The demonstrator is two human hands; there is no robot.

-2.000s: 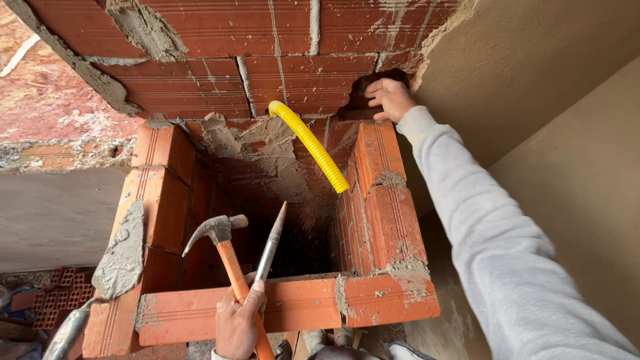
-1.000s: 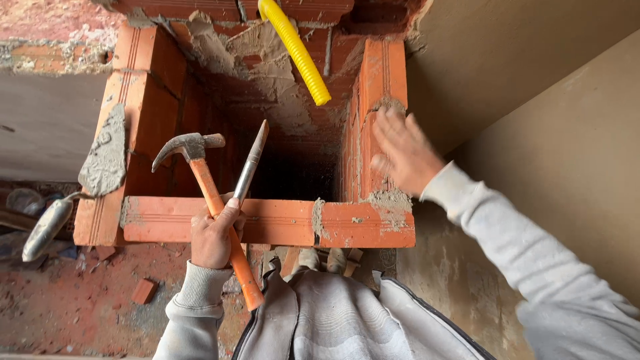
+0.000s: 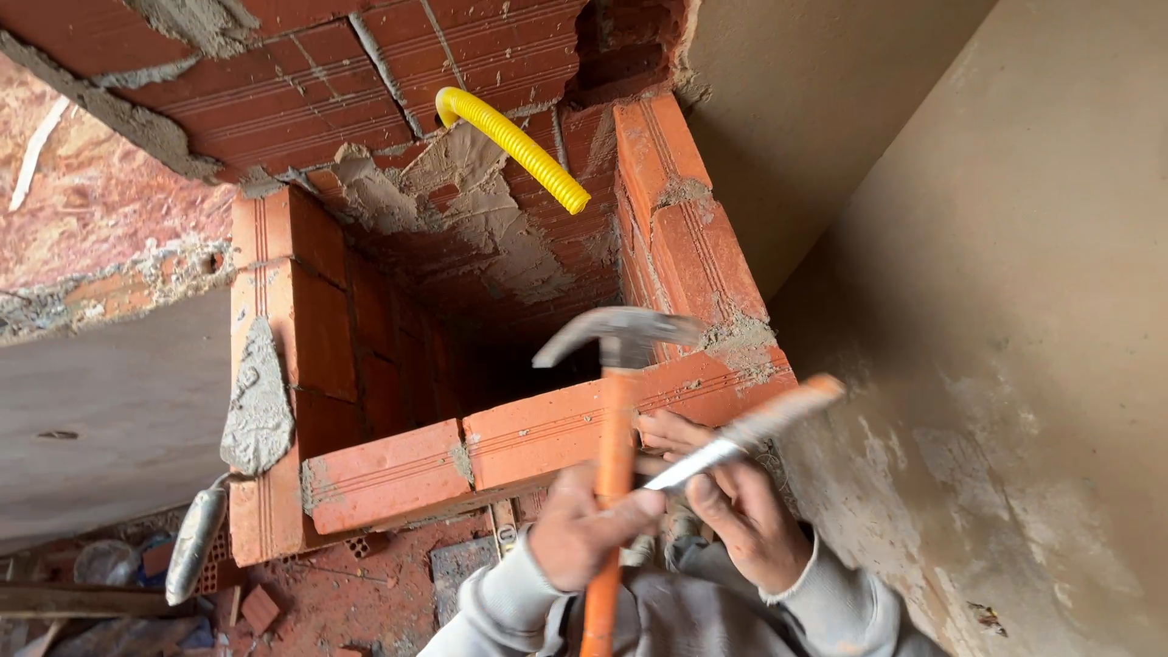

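Observation:
My left hand (image 3: 593,525) is closed around the orange handle of a claw hammer (image 3: 619,411), whose metal head is up over the front brick course. A pointed steel chisel (image 3: 744,433), blurred, slants up to the right from the same hand. Beside it, my right hand (image 3: 744,520) has its fingers apart near the chisel; whether it touches the chisel is unclear. Both hands are at the near side of a brick shaft (image 3: 538,436). A mortar-covered trowel (image 3: 258,401) lies on the shaft's left wall, its handle hanging over the near edge.
A yellow corrugated conduit (image 3: 520,151) sticks out of the rear brick wall (image 3: 310,91) above the dark shaft opening. A broken hole (image 3: 625,50) is at the upper right. A plastered wall (image 3: 1004,301) stands on the right. Brick pieces (image 3: 261,610) and a board (image 3: 82,600) lie below left.
My right hand has come from the hole, over the right wall's top, to beside my left hand. The chisel, upright earlier, now slants to the right. The trowel has stayed on the left wall.

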